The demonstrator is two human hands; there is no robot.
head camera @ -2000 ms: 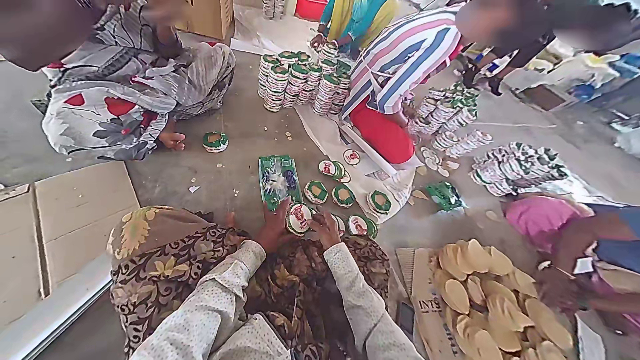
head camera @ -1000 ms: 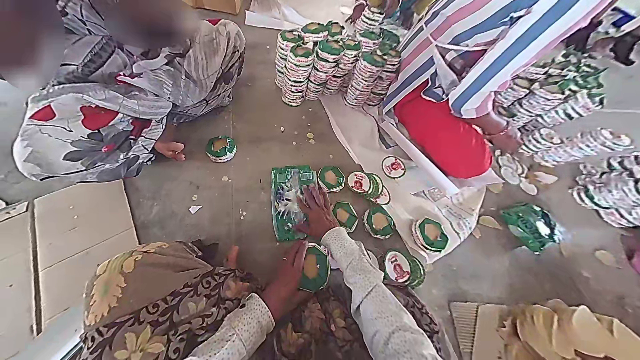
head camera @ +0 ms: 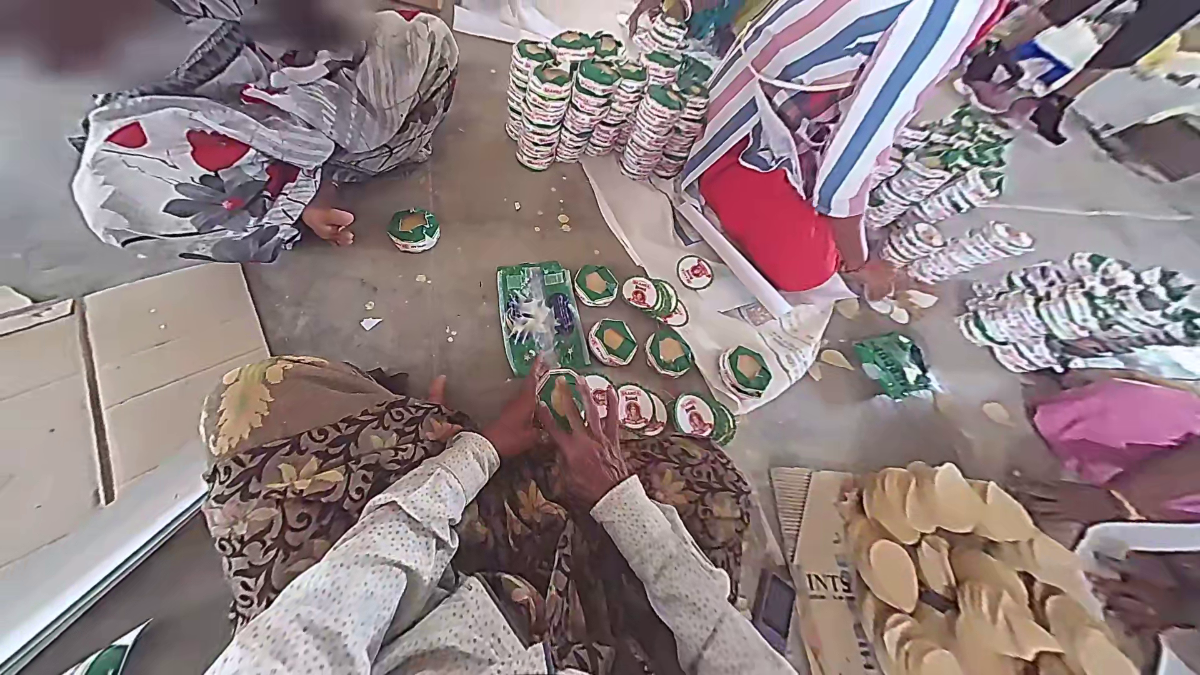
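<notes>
Both my hands are on one round green-and-white wrapped packet (head camera: 561, 394) with a tan centre, low in front of my lap. My left hand (head camera: 516, 419) grips its left side, and my right hand (head camera: 589, 450) has its fingers over the right side. Just beyond lies a flat green printed plastic sheet (head camera: 544, 319). To its right, several similar packets (head camera: 613, 342) lie with tan centres up. Nearer my right hand are round printed labels or packets (head camera: 635, 409), partly overlapping.
Stacked packets (head camera: 592, 98) stand ahead, beside a person in striped clothing. One packet (head camera: 413, 230) lies near another person's hand at left. Tan discs (head camera: 956, 562) are heaped on cardboard at lower right, with flattened cardboard (head camera: 169, 366) at left. More packet rows (head camera: 1078, 314) lie at right.
My right hand has moved back from the green sheet to the packet at my left hand. A second ago it was on the sheet's right edge.
</notes>
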